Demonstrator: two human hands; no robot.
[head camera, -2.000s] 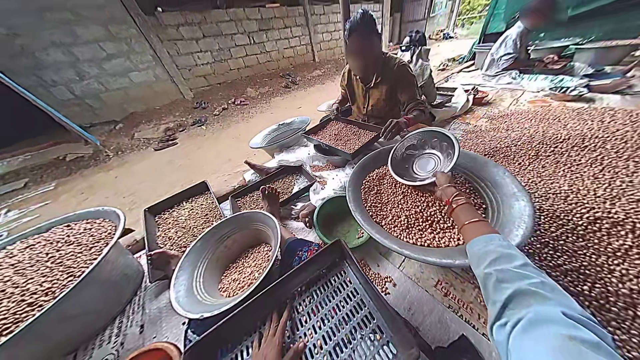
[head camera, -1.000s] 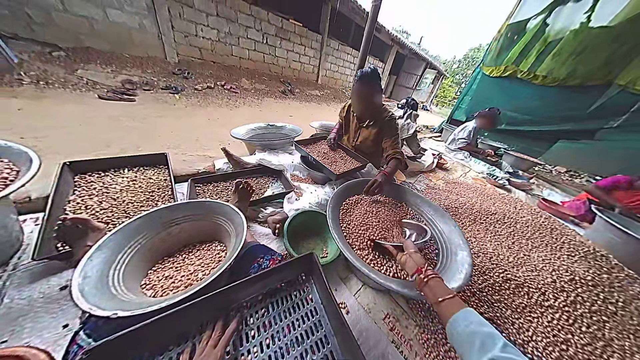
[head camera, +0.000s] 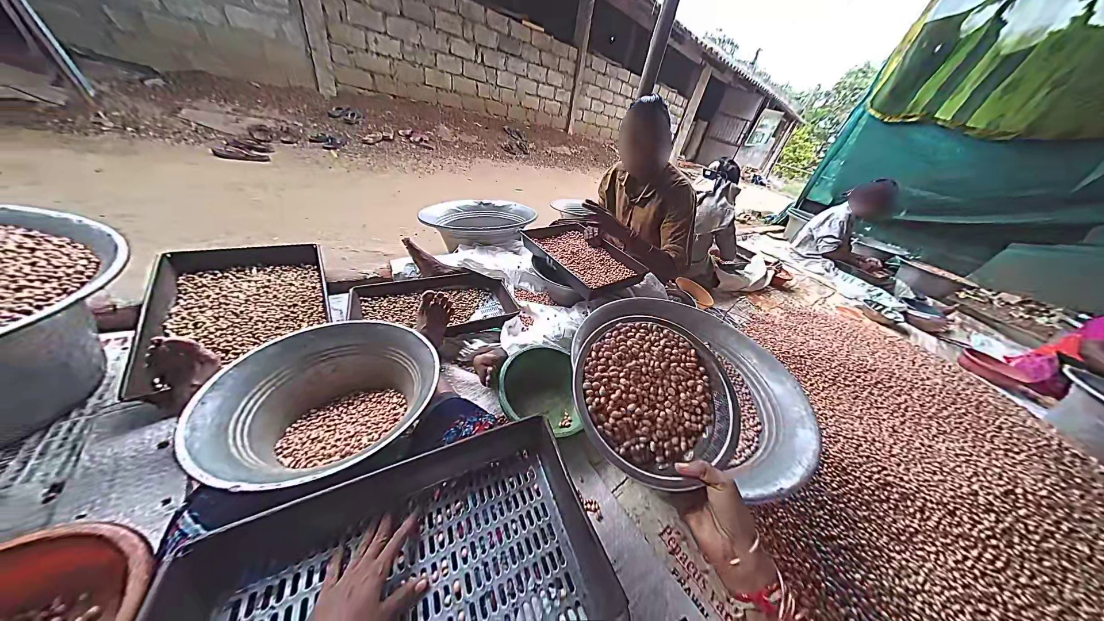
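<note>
My right hand grips the near rim of a small metal bowl filled with brown nuts or seeds, its thumb over the edge. The bowl is tilted toward me above a wide metal basin, which also holds nuts, partly hidden by the bowl. My left hand lies with fingers spread on the slotted floor of a black plastic tray at the bottom; it holds nothing. Left of the tray's far edge stands another metal basin with some nuts in it.
A green basin stands between the metal basins. Trays of nuts lie beyond, and a large metal tub is at left. A big heap of nuts spreads at right. Across from me a person sits beside a tray. An orange bowl is at lower left.
The small bowl was empty two seconds ago and dipped in the nuts one second ago; now it is raised and full. The person opposite has drawn a hand back from the wide basin.
</note>
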